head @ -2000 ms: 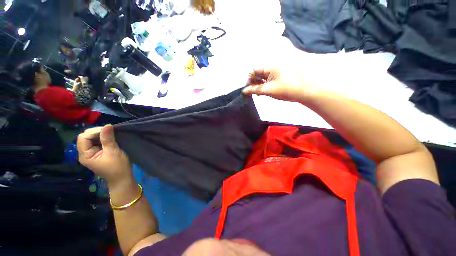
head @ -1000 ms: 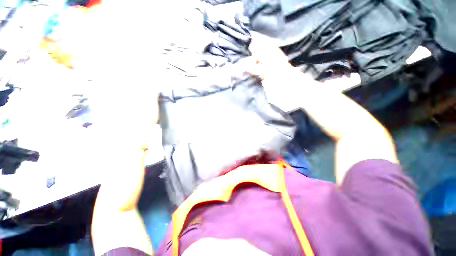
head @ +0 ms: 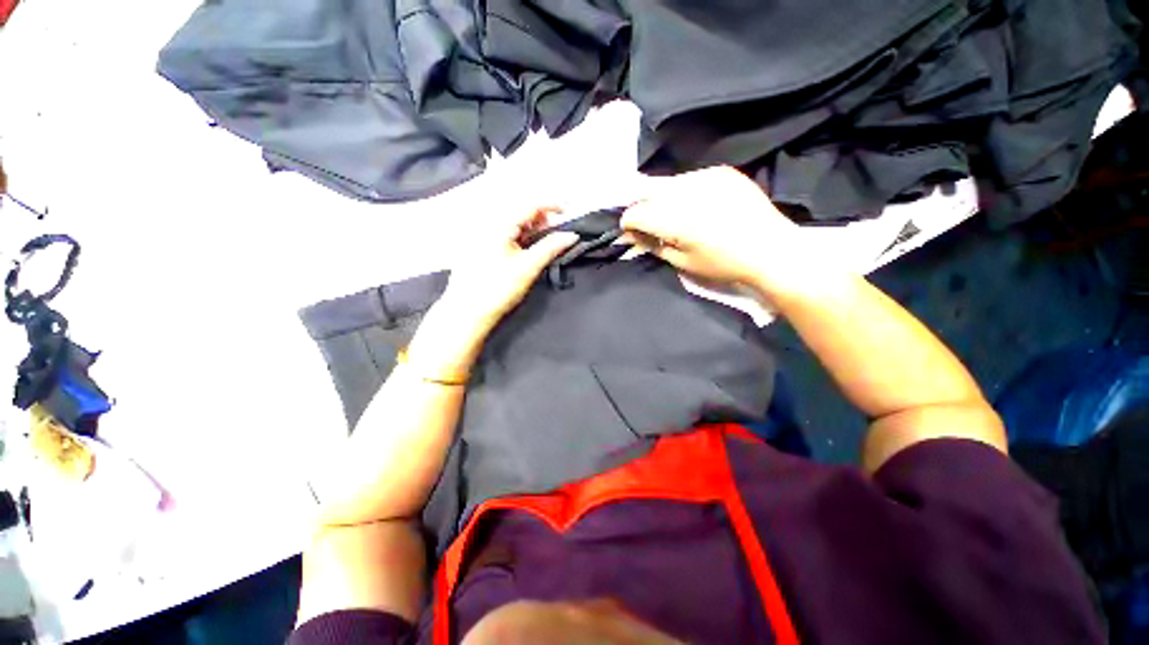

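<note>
A dark grey skirt [head: 567,378] lies across the table's front edge and against my red apron. Its waistband [head: 386,306] shows at the left, with a small loop on it. My left hand [head: 504,271] pinches the bunched waistband between thumb and fingers. My right hand [head: 699,227] grips the same band just to the right, close to the left hand. Something small and pale shows below the right fingertips; I cannot tell what it is. No tool can be made out in either hand.
A pile of dark grey skirts [head: 806,88] lies across the back and right of the white table [head: 202,252]. At the left are a black cord loop [head: 42,271] with dark blue-black scraps, and a gold-yellow lump [head: 61,444]. Blue floor shows at the right.
The view has turned toward the skirt pile. The hands, wide apart on the stretched skirt before, are now close together at the waistband. The cloth lies lower and flatter.
</note>
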